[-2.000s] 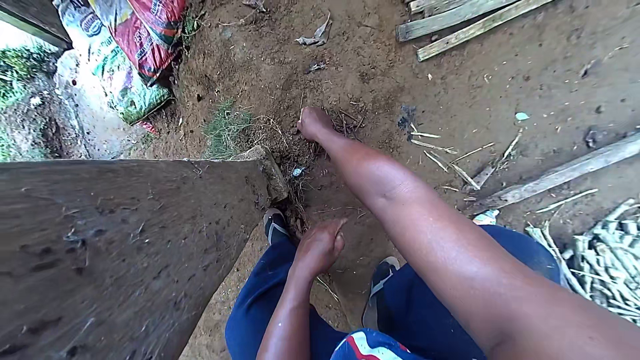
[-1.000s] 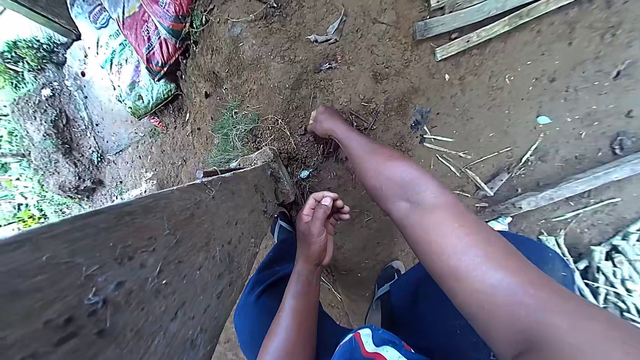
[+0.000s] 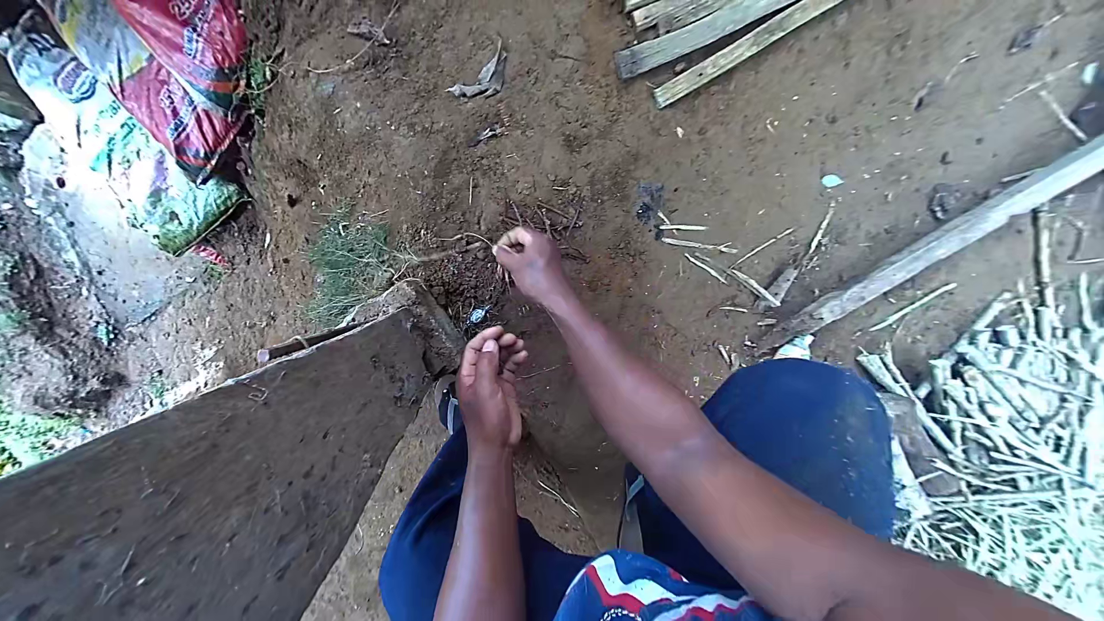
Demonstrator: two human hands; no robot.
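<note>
My right hand [image 3: 528, 260] is low over the bare soil, thumb and fingertips pinched on what looks like a thin root or twig [image 3: 461, 244] that runs left toward a tuft of green grass [image 3: 348, 259]. Dark loosened soil and thin dry twigs [image 3: 561, 222] lie just beyond this hand. My left hand [image 3: 490, 379] is palm up with loosely curled fingers and nothing visible in it. It is beside the end of a large mud-stained board [image 3: 259, 457]. A small shiny scrap [image 3: 477, 317] lies on the soil just past its fingertips.
Printed sacks [image 3: 185, 78] lie at upper left. Weathered wooden slats [image 3: 716, 43] are at the top, and a long plank [image 3: 940, 250] slants across the right. A heap of cut sticks [image 3: 1018, 397] is at lower right, near my knee. A dry leaf [image 3: 487, 78] lies on the ground.
My right hand has drawn back toward my left hand, and its pinched fingertips now show. My left hand, lower and palm down two seconds ago, has turned palm up with curled fingers.
</note>
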